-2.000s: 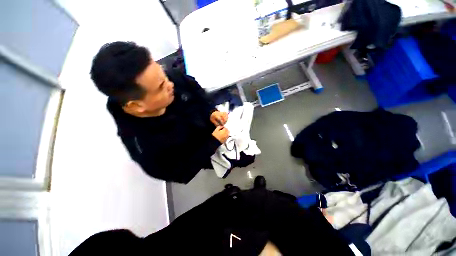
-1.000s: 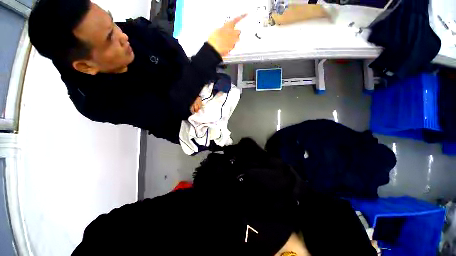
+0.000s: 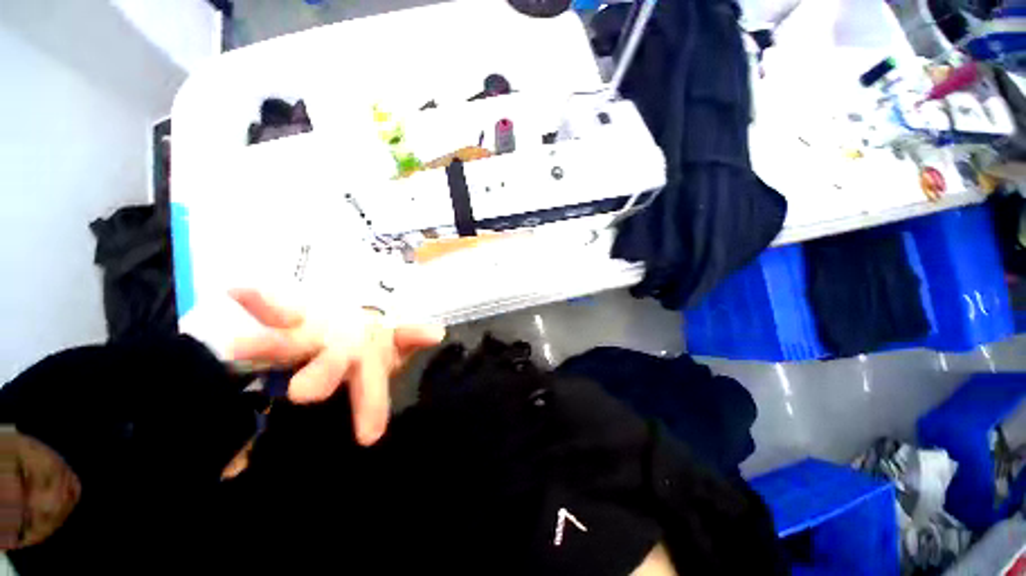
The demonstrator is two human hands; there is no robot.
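Neither of my hands shows; a small patch of skin at the bottom edge cannot be told as a hand. Black crumpled cloth (image 3: 484, 377) lies in front of my black clothes. A heap of navy garments (image 3: 686, 394) lies on the floor just beyond, partly hidden. More navy cloth (image 3: 698, 169) lies over the sewing table and hangs down its near edge. A spread, blurred hand (image 3: 349, 349), apparently the other person's, reaches in at the left over the table's near edge.
A white sewing table (image 3: 270, 191) runs across the top, with a sewing machine (image 3: 540, 169) and a bright green bottle (image 3: 396, 146). Blue crates (image 3: 754, 309) stand under it; another blue crate (image 3: 827, 495) is at lower right. A person in black (image 3: 124, 405) is close at left.
The view has shifted to show more of the table and machine. The other person now appears lower left and closer, with a hand spread instead of pointing. The white garment has left clear view.
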